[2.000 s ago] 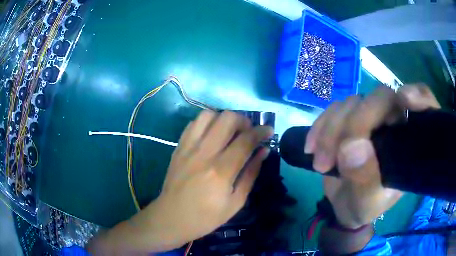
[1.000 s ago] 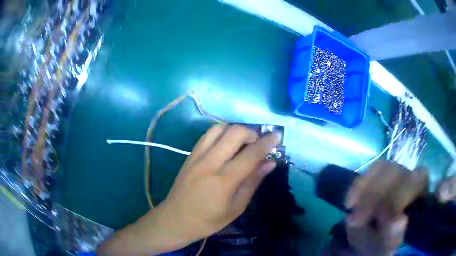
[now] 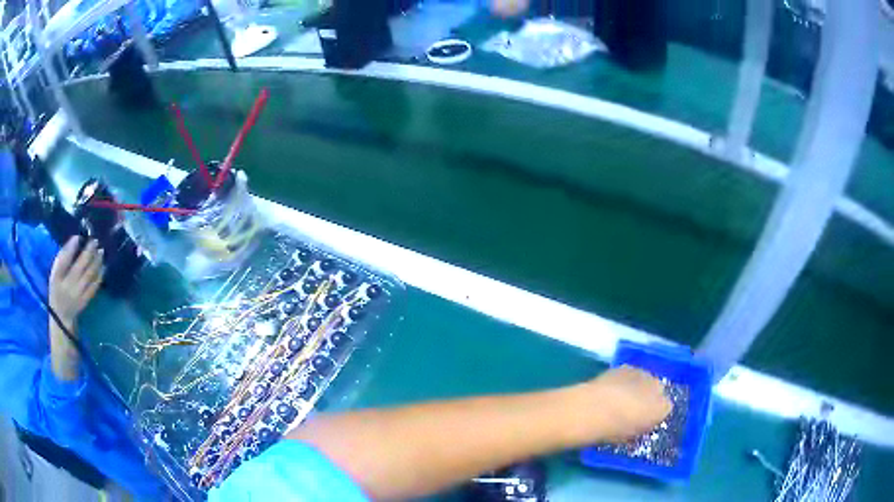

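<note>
My left hand (image 3: 632,404) is in the blue screw bin (image 3: 698,417), over the small silver screws (image 3: 667,441). The hand is blurred and its fingertips are hidden among the screws, so I cannot tell whether it holds any. Part of the black housing (image 3: 515,485) shows at the bottom edge, below my left forearm, with its shiny end visible. My right hand and the screwdriver are out of the picture.
The clear tray of round black parts with orange-yellow wires (image 3: 319,338) lies left. White-lead parts (image 3: 821,466) lie right. The green conveyor (image 3: 510,206) runs beyond the pale edge. Another person's hand (image 3: 76,275) is at far left, near a tub with red sticks (image 3: 218,221).
My left hand has left the housing and reached into the screw bin. My right hand and the screwdriver have gone out of view. The view has swung up and left, showing the conveyor.
</note>
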